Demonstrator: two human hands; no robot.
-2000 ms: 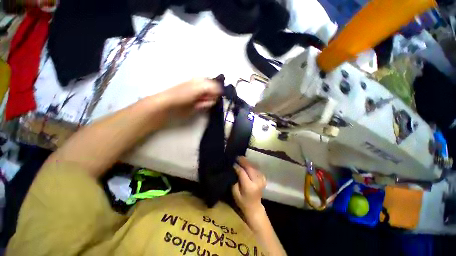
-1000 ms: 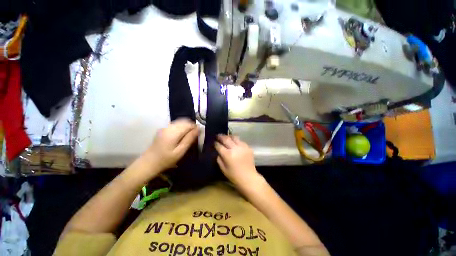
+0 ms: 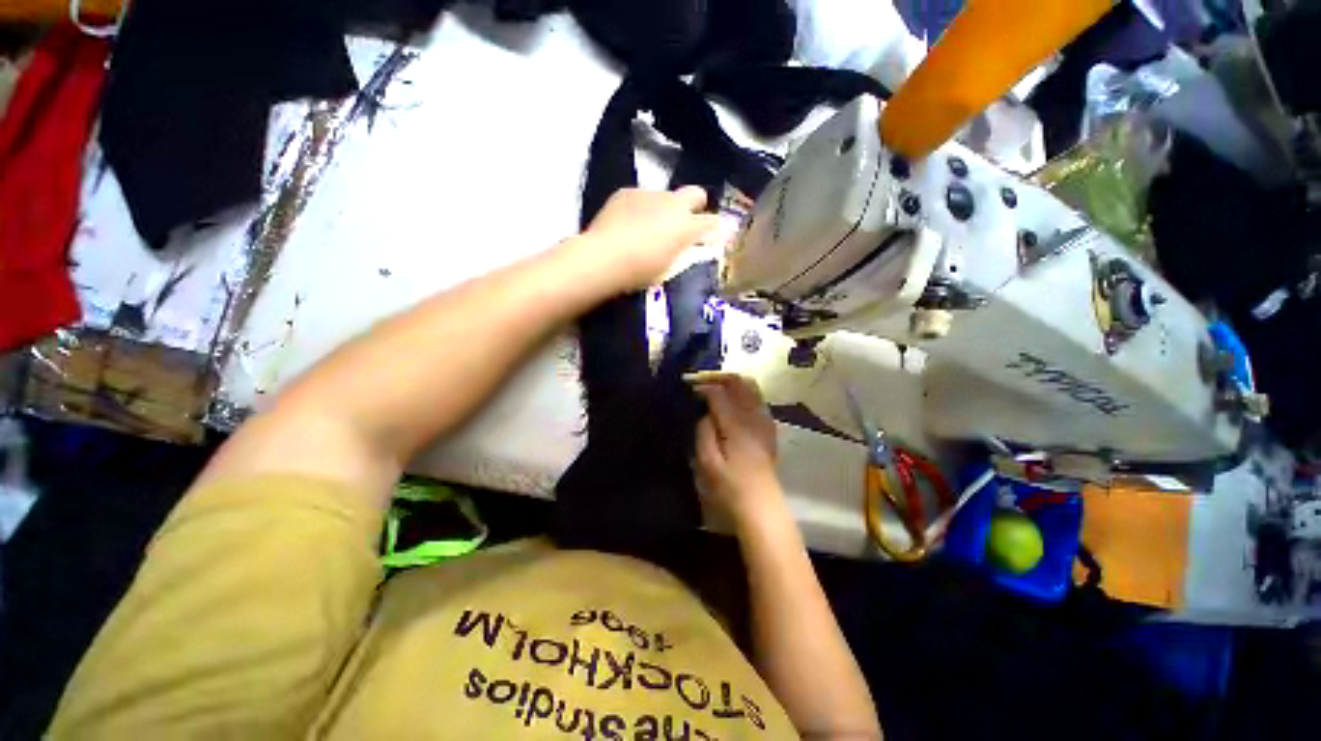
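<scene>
A black band (image 3: 614, 340) lies in a long loop over the front edge of the table, left of and beside the needle area of the off-white sewing machine (image 3: 1014, 348). My left hand (image 3: 648, 236) grips the band at its far part, close to the machine head. My right hand (image 3: 735, 434) pinches the band's right edge nearer to me, just in front of the needle plate (image 3: 753, 343). The needle tip is hidden behind the machine head. The band's near end hangs down to my lap.
Scissors (image 3: 901, 500) lie right of the needle area. A blue bin (image 3: 1055, 573) holds a green-yellow round object (image 3: 1014, 542), beside an orange-brown card (image 3: 1137, 543). An orange cone (image 3: 992, 65) slants above the machine head. Black cloth (image 3: 203, 116) and red cloth (image 3: 44, 181) lie at the left.
My left hand has moved from the near part of the band to its far part beside the machine head. My right hand is now closer to the needle plate. The camera view has tilted.
</scene>
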